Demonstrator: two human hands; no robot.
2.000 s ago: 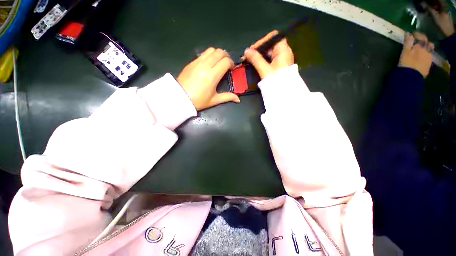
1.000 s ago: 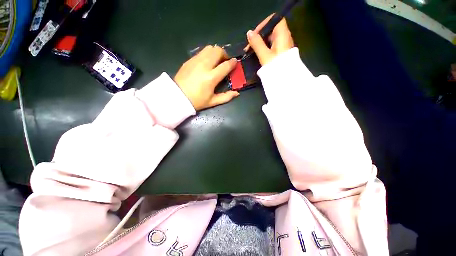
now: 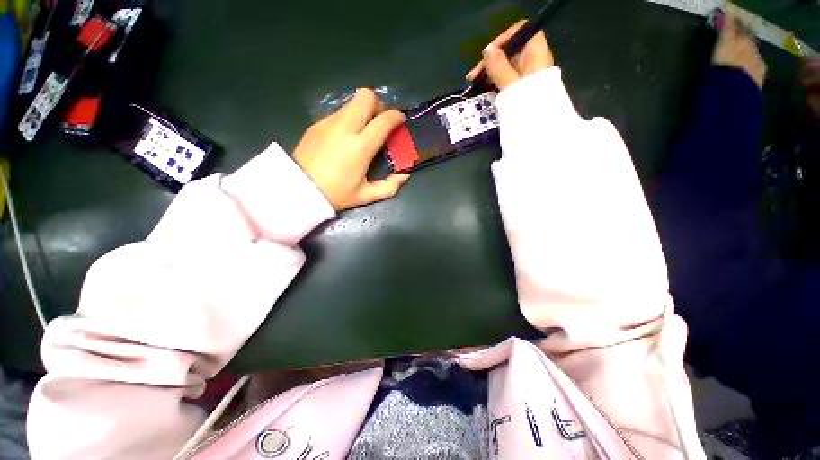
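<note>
A part-assembled phone unit (image 3: 430, 142) lies slightly tilted on the dark green mat. Its red part (image 3: 402, 148) is at the left end and its white dotted keypad board (image 3: 470, 118) at the right end. A thin, light wire or strip (image 3: 438, 102) runs along its far edge. My left hand (image 3: 349, 153) holds the unit's red end between thumb and fingers. My right hand (image 3: 517, 59) holds a slim black tool (image 3: 533, 30) like a pen, its lower end near the far edge of the keypad board. The exact tip is unclear.
A waiting unit (image 3: 168, 151) lies to the left. A cluster of similar units (image 3: 83, 111) overlaps at upper left. Clear film (image 3: 337, 101) is beyond my left hand. A white cord (image 3: 22, 252) runs down the left side. Another person's hand (image 3: 741, 50) and dark sleeve are at right.
My right hand and tool have moved right along the unit, uncovering the keypad board and the thin wire or strip. My left hand still holds the red end. The view has shifted.
</note>
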